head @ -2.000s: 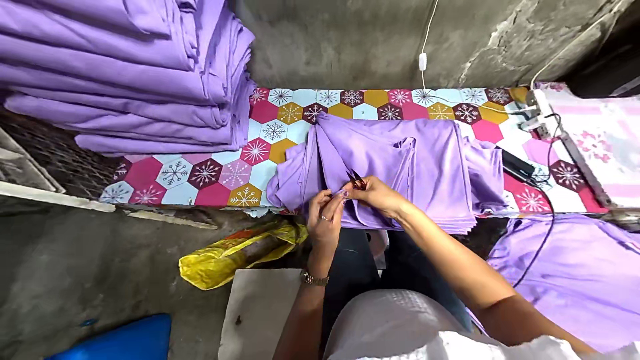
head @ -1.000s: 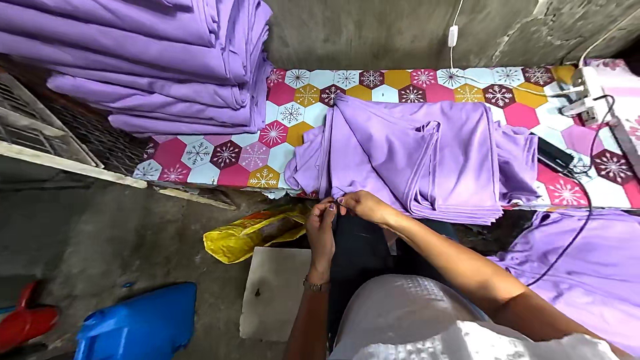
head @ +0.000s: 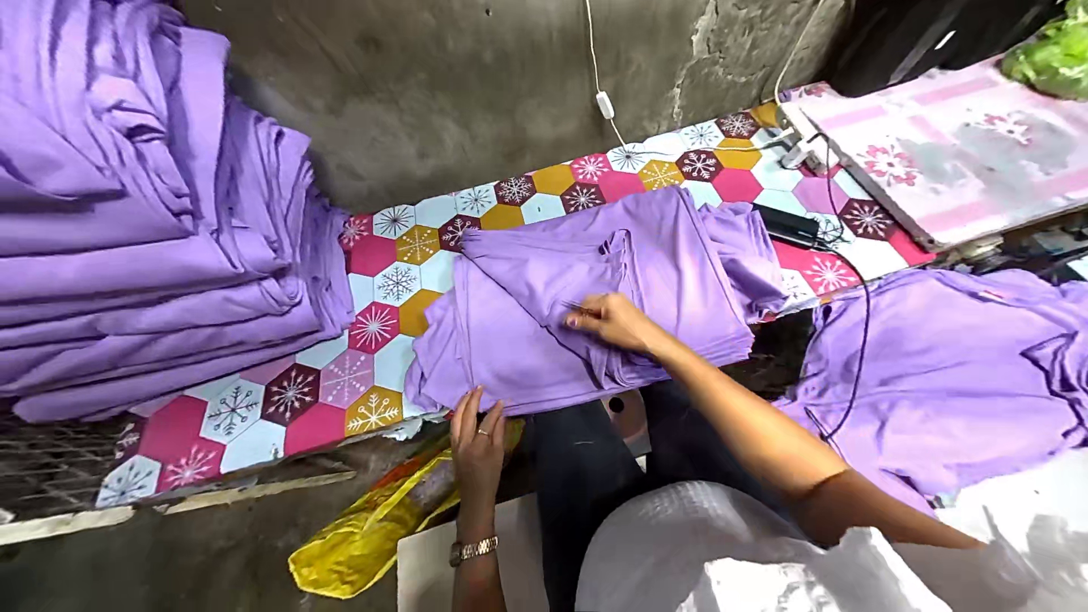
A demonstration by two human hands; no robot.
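A stack of folded purple fabric pieces point(head: 527, 340) lies on a table with a hexagon-patterned cover point(head: 374, 327). My right hand point(head: 616, 323) is above the middle of the stack, its fingers curled around a small dark pointed tool, possibly thread snips point(head: 581, 308); the grip hides most of it. At the stack's near left edge, my left hand point(head: 480, 433) rests its fingertips on the fabric, with a ring on one finger and a watch on the wrist. Whether it pinches any cloth is unclear.
A tall pile of purple fabric point(head: 161, 229) stands at the left. At the right are a black device point(head: 786, 227) with a cord, a power strip point(head: 812, 149) and more purple fabric point(head: 943, 374). A yellow plastic bag point(head: 374, 527) lies below the table.
My hands were together at the near edge of the stack; they are now apart, the right one farther in over the fabric, the left flat at the edge. The view has turned.
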